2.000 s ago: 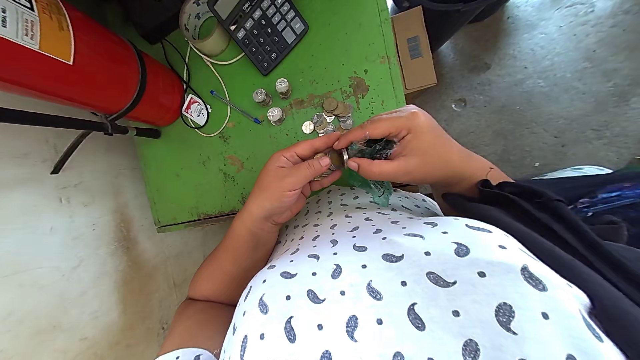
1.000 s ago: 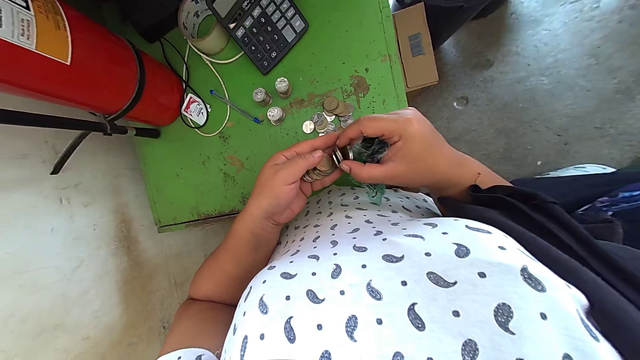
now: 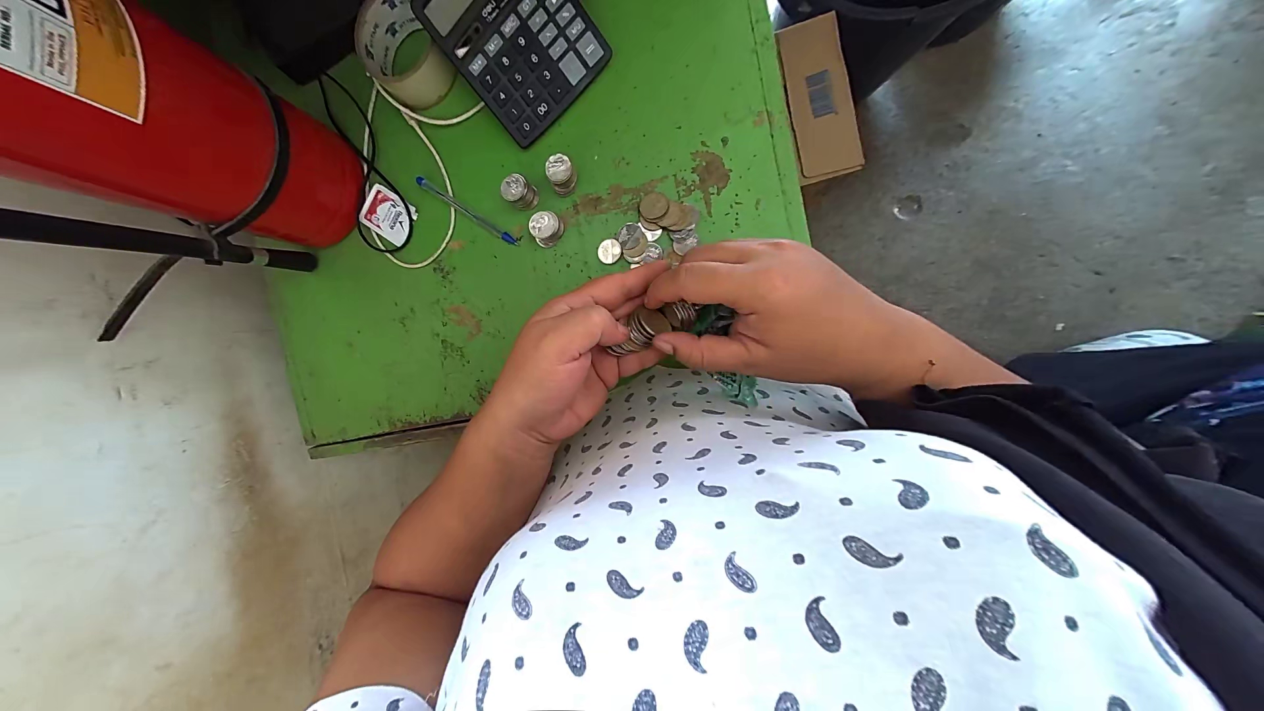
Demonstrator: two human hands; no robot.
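Note:
Several coins (image 3: 648, 326) lie fanned in the fingers of my left hand (image 3: 568, 365), its thumb resting over them. My right hand (image 3: 780, 316) meets it from the right, thumb and fingers at more coins, with a crumpled dark green plastic bag (image 3: 736, 385) under its palm. Beyond my fingers a loose pile of coins (image 3: 656, 232) lies on the green table (image 3: 395, 346). To its left stand three short coin stacks, one at the front (image 3: 545, 227), one behind left (image 3: 517, 191) and one at the back (image 3: 560, 172).
A calculator (image 3: 533, 79), a tape roll (image 3: 425, 79), a blue pen (image 3: 469, 212), cables (image 3: 449, 222) and a small red-and-white pack (image 3: 386, 215) lie on the table. A red fire extinguisher (image 3: 227, 138) is at the left. A cardboard box (image 3: 818, 99) stands beyond the right edge.
The coins between my hands have shifted; a second ago my right hand pinched a few at their side, and now more coins show fanned out. The stacks and the loose pile look unchanged.

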